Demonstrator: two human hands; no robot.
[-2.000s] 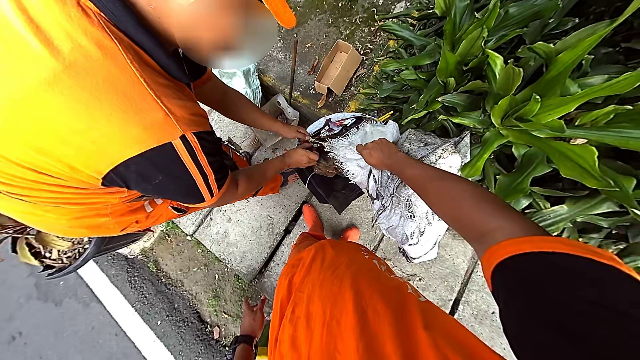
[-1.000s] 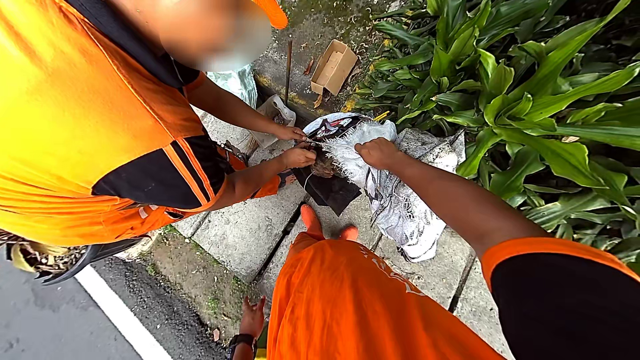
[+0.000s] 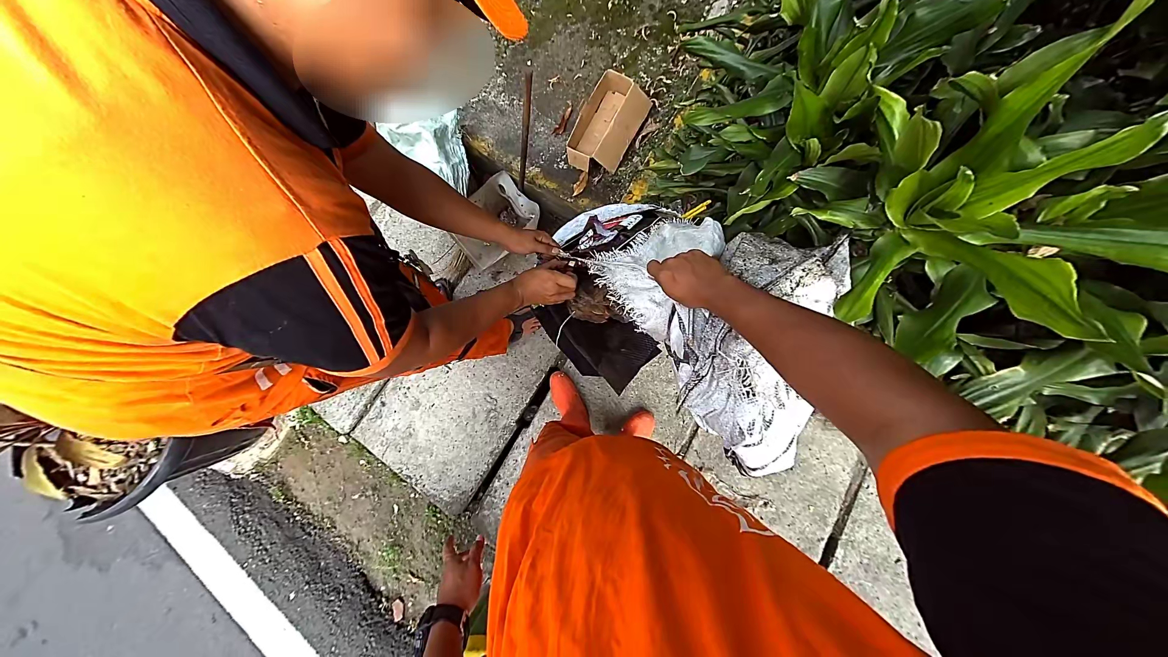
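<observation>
My right hand (image 3: pixel 689 277) grips the frayed rim of a white woven sack (image 3: pixel 652 265), fingers closed on the fabric. Inside the sack's mouth lie dark items and a brown clump (image 3: pixel 591 299) that I cannot identify. A black mesh-like sheet (image 3: pixel 607 351) hangs below the opening. Both hands of a co-worker (image 3: pixel 545 281) are at the sack's left edge, pinching its rim or a strand there. My left hand (image 3: pixel 463 573) hangs low beside my orange garment, away from the sack, its fingers apart, a dark watch or band on the wrist.
The co-worker in orange (image 3: pixel 182 228) stands at the left. Behind the sack are an open cardboard box (image 3: pixel 610 120), a whitish container (image 3: pixel 497 214) and an upright rod (image 3: pixel 526 128). Leafy plants (image 3: pixel 985 201) border the right. A black bin of debris (image 3: pixel 109 465) stands near the road; slab joints cross the paving.
</observation>
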